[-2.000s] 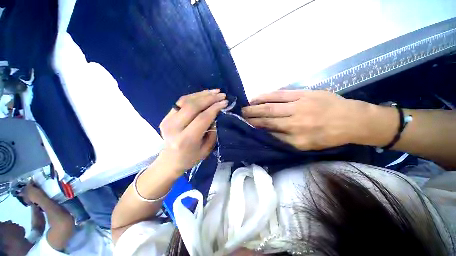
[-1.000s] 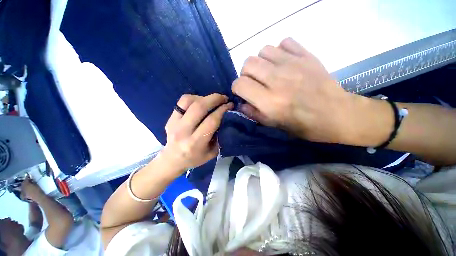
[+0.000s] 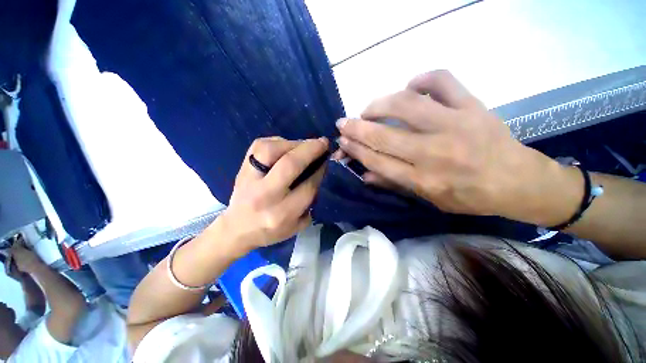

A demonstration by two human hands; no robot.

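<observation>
A dark navy denim panel (image 3: 212, 78) lies on the white table and hangs over its near edge towards my lap. My left hand (image 3: 273, 188), with a black ring, pinches the fabric edge between thumb and fingers. My right hand (image 3: 453, 145) pinches the same edge just to the right, its fingertips almost touching the left ones. A pale frayed edge shows just below the fingertips. The fingers hide the exact spot they hold.
A measuring scale strip (image 3: 581, 106) runs along the white table's (image 3: 425, 35) near edge. Another navy piece (image 3: 57, 156) lies at the left. A red item (image 3: 71, 257) is at the left table edge. A person's arm (image 3: 53, 287) shows at lower left. Something bright blue (image 3: 244, 276) is below my left hand.
My right hand first rose over the fabric edge, then turned so its fingertips meet the left ones. The frayed edge between them has shifted. The view has moved slightly right.
</observation>
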